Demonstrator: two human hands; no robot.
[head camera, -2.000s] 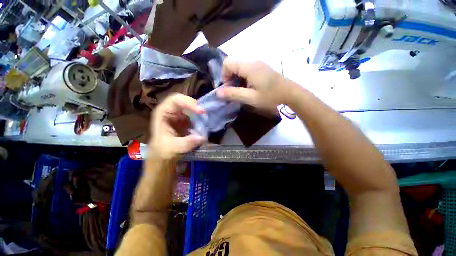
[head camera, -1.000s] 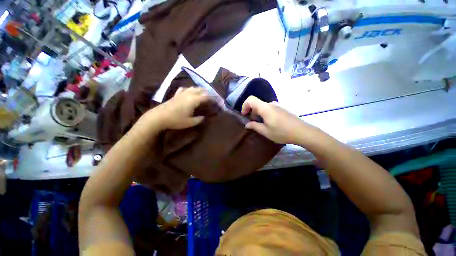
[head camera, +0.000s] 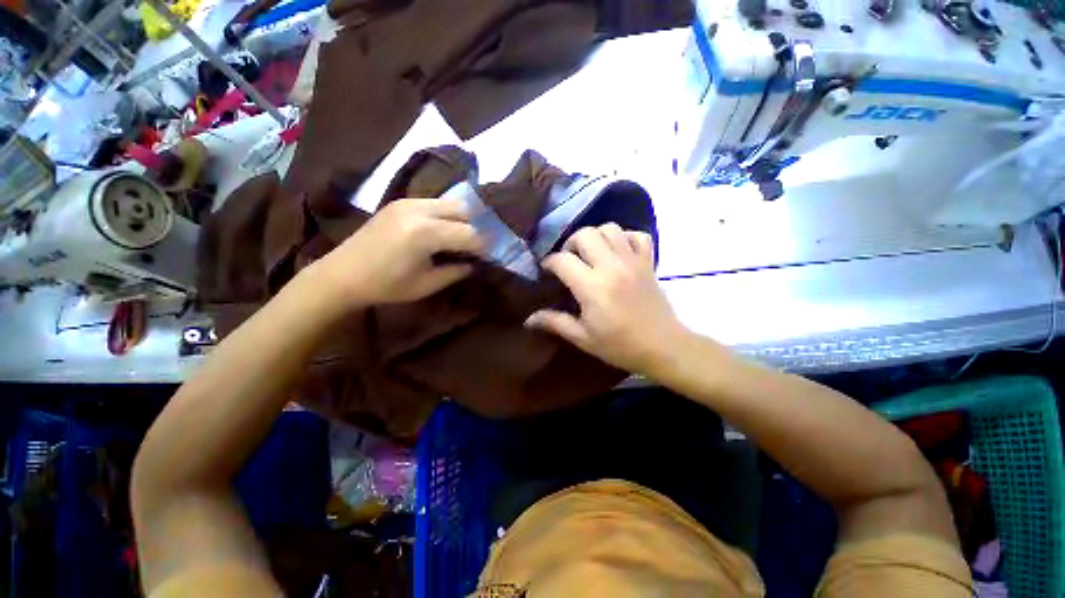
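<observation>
The brown trousers (head camera: 467, 345) lie bunched at the table's front edge and hang a little over it, with more brown cloth spread towards the back. The pale grey waistband lining (head camera: 500, 240) shows between my hands, and its dark-edged curve stands up behind my right hand. My left hand (head camera: 426, 248) grips the lining edge and brown cloth, fingertips partly hidden. My right hand (head camera: 601, 286) is on the waistband's right part, fingers curled over the edge with the thumb apart; how firmly it holds the cloth is hard to tell.
The white JACK sewing machine (head camera: 864, 99) stands at the back right. Another sewing machine (head camera: 134, 216) is at the left. A blue basket (head camera: 450, 502) is below the table, and a green basket (head camera: 1016, 456) with red and brown pieces is at the lower right.
The grey lining was bunched in both hands two seconds ago; now the brown cloth is turned over it and drapes towards me. Since one second ago, my right-hand fingers have moved up over the edge.
</observation>
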